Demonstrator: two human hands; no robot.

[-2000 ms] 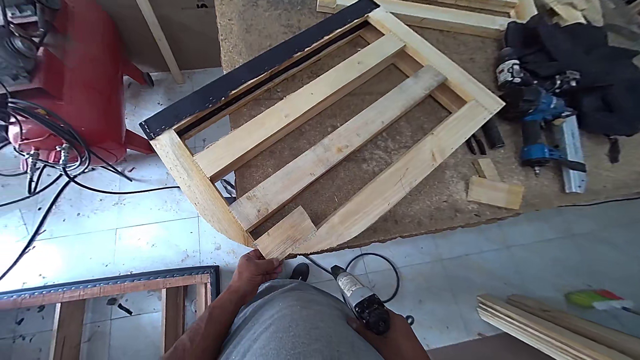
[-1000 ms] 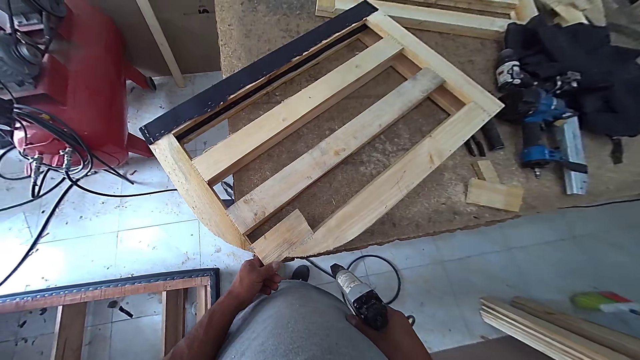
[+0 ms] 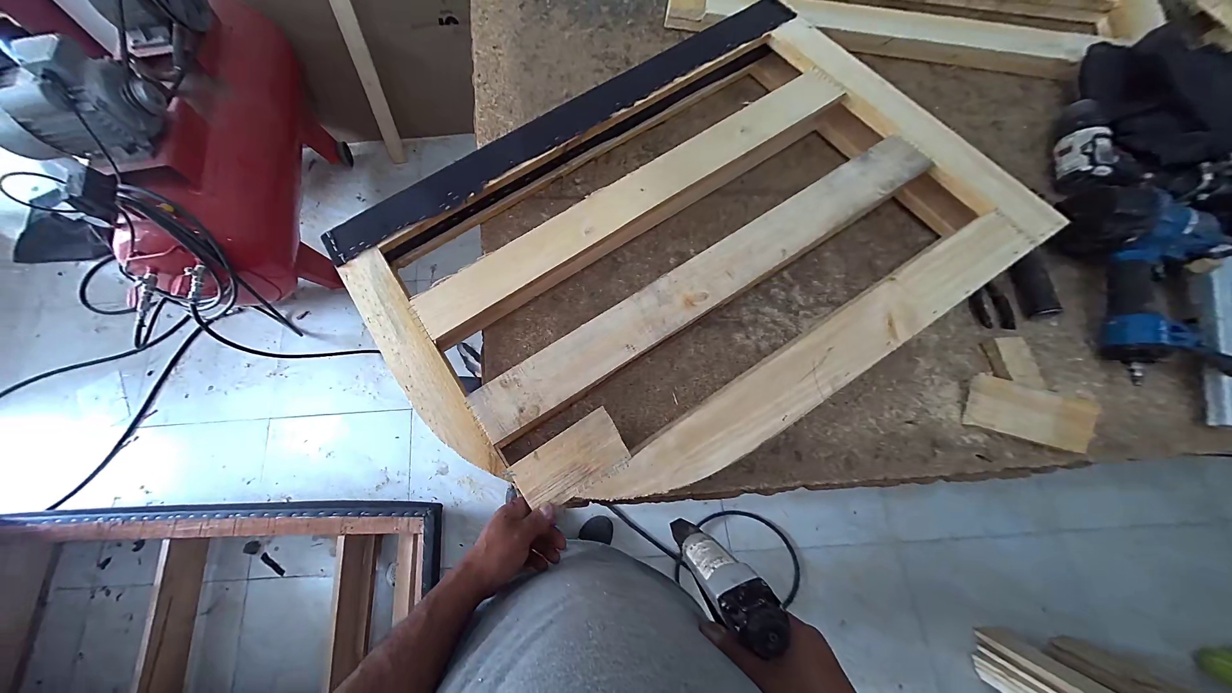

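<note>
A slatted wooden frame with a black strip along its far left edge lies tilted on the workbench. At its near corner rests a short wood piece. My left hand is at that corner, its fingers closed at the edge of the short piece; how firmly they grip is hard to tell. A pneumatic tool, likely a stapler or nailer, is in my right hand, held low beside my body with its nose pointing toward the bench. The handle is mostly hidden.
The bench carries a blue air tool, wood offcuts, black cloth and another wooden frame. A red air compressor with black hoses stands left. On the floor are an edged frame and stacked boards.
</note>
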